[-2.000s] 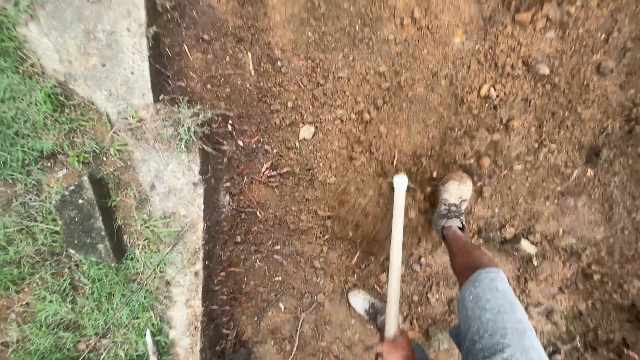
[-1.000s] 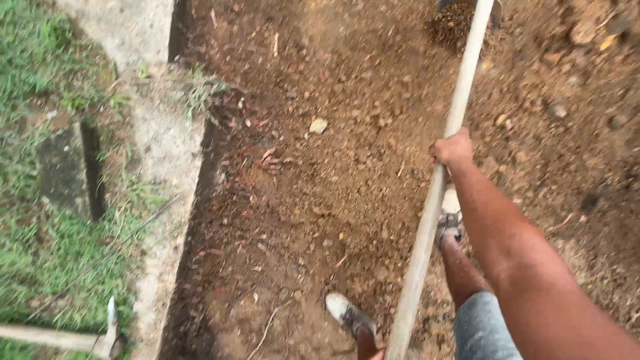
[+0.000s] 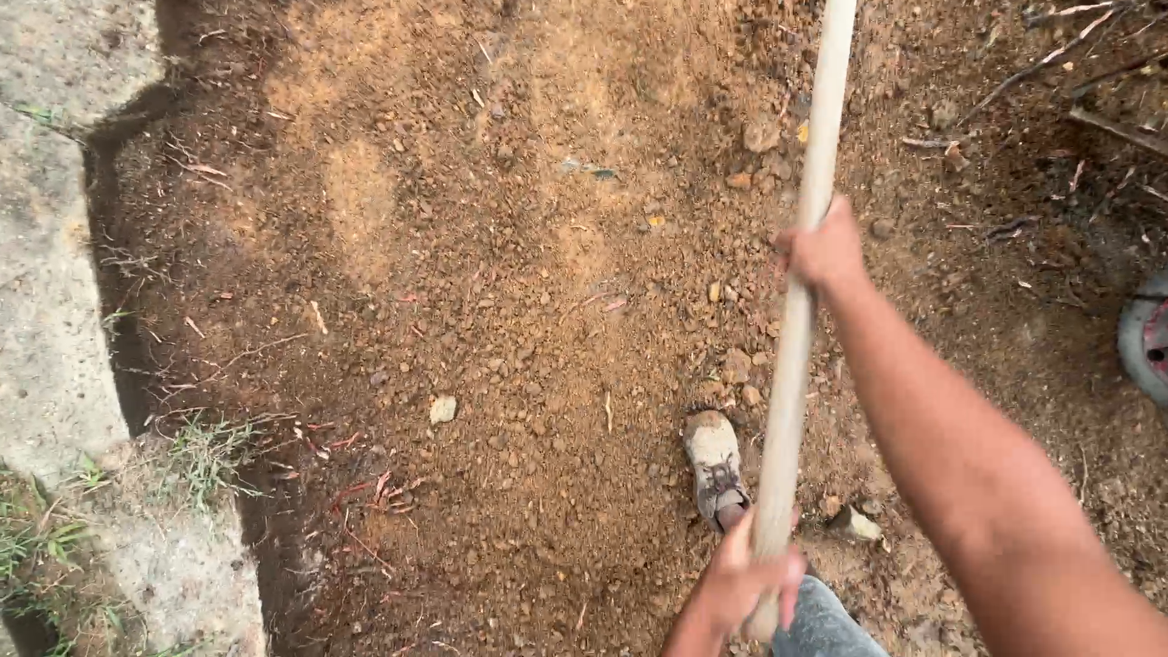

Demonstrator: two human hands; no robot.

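Observation:
A long pale wooden tool handle [image 3: 792, 383] runs from the top edge down to the lower centre-right, slightly tilted. Its working end is out of view beyond the top. My right hand [image 3: 824, 248] is closed round the middle of the shaft. Lower down, near the butt end, my left hand [image 3: 750, 570] grips the same handle, its fingers partly blurred. Brown, stony soil [image 3: 529, 347] lies beneath, with loose pebbles and roots. One dusty shoe [image 3: 716, 461] of mine stands just left of the handle.
A broken concrete edge [image 3: 55, 274] with a drop beside it borders the left. Grass [image 3: 210, 456] grows over it. Roots and sticks [image 3: 1040, 68] lie upper right, above part of a grey wheel-like object [image 3: 1145, 342]. A pale stone [image 3: 856, 526] lies near my leg.
The handle and both hands have shifted to the right of the view since one second ago. My left hand, mostly cut off before, now shows. The view has moved, bringing the wheel-like object in.

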